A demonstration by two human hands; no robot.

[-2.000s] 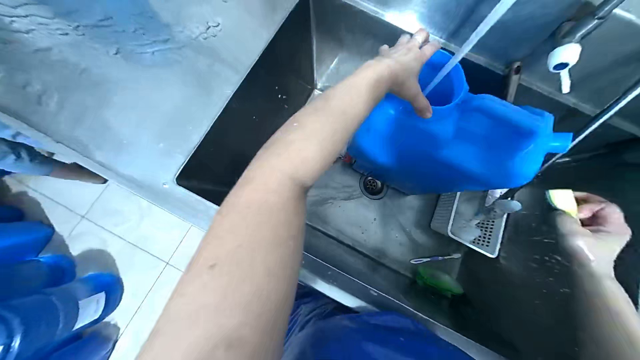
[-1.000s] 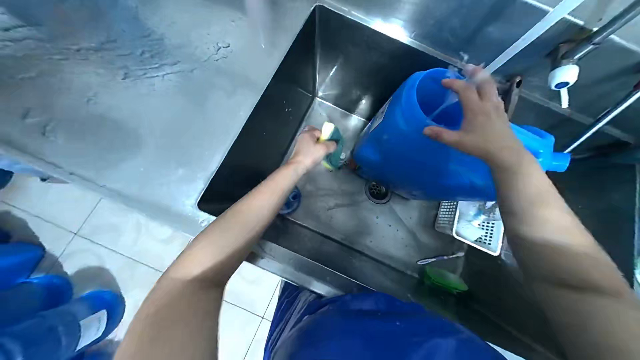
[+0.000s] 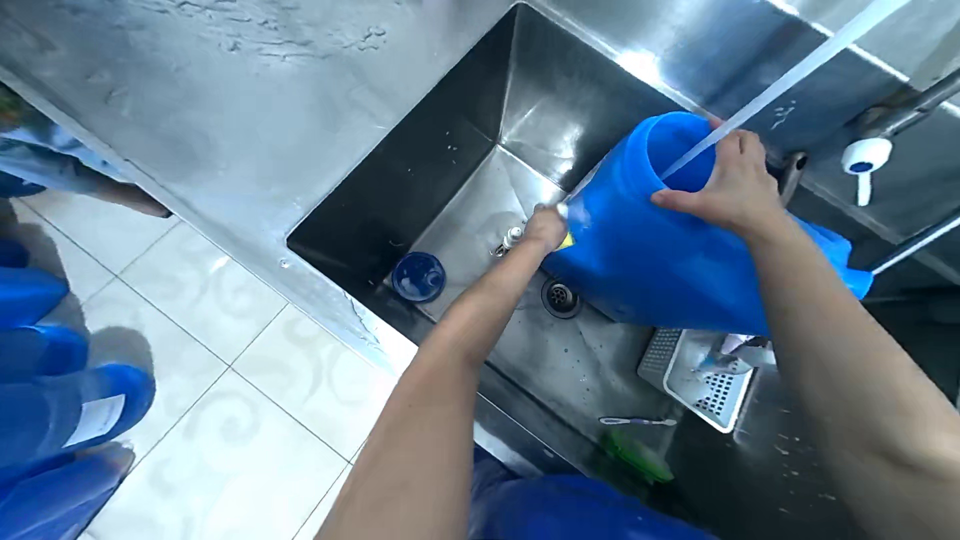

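A large blue plastic container (image 3: 660, 247) lies tilted over the steel sink, its wide mouth up toward the back. My right hand (image 3: 731, 180) grips the rim of that mouth, the thumb on the near side. A stream of water (image 3: 787, 82) runs from the upper right into the opening. Against the container's left side my left hand (image 3: 547, 227) holds a sponge (image 3: 566, 241), of which only a yellow edge shows. Just left of that hand, a small metal and white fitting (image 3: 511, 238) lies on the sink floor.
A round blue cap (image 3: 418, 277) lies in the sink's near left corner, left of the drain (image 3: 561, 298). A white perforated basket (image 3: 705, 375), a toothbrush (image 3: 637, 421) and a green brush (image 3: 637, 456) are at the right. Blue bottles (image 3: 75, 409) stand on the tiled floor. A white-ended tap (image 3: 867, 157) juts out upper right.
Two seconds ago my left hand was on the container's rim and my right hand held the sponge. Now my right hand grips the rim, and my left has moved the sponge against the container's side.
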